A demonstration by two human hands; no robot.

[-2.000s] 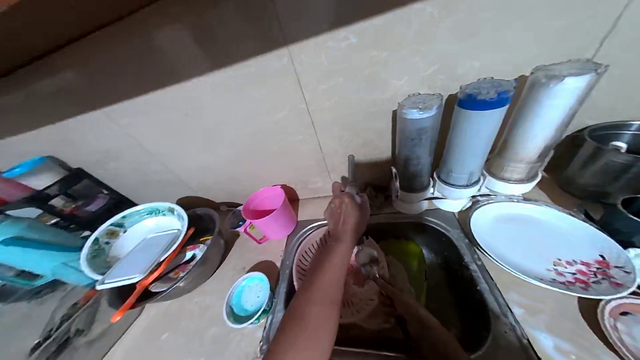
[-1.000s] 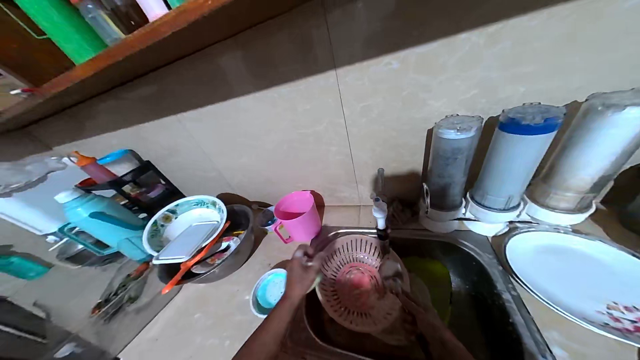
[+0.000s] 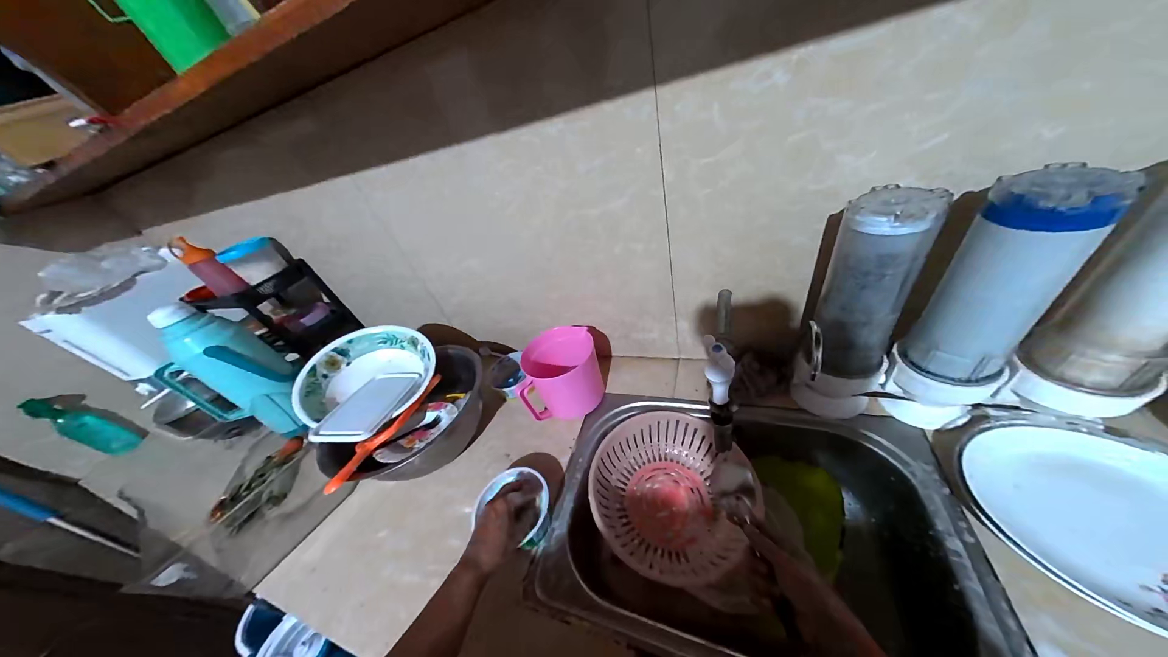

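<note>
My left hand (image 3: 513,513) reaches into a small white bowl (image 3: 538,538) on the counter, left of the sink; whether its fingers grip anything inside is hidden. My right hand (image 3: 762,540) is over the sink, shut on a metal utensil (image 3: 733,484) whose broad end is under the tap. A pink slotted plastic basket (image 3: 630,534) sits in the left part of the metal sink (image 3: 949,511), beside that utensil. The tap (image 3: 720,374) stands at the sink's back edge. Something yellow-green (image 3: 821,511) lies in the basin, right of the basket.
A pink plastic mug (image 3: 564,379) stands behind the small bowl. Left of it, a metal basin (image 3: 465,411) holds dishes, a patterned bowl and an orange utensil. Water filter housings (image 3: 876,292) line the wall at right, behind a white oval plate (image 3: 1068,511). A wooden shelf (image 3: 228,82) overhangs the upper left.
My left hand has moved from the tap, past the basket's left side, to the small bowl. My right hand remains over the sink. The view has swung left.
</note>
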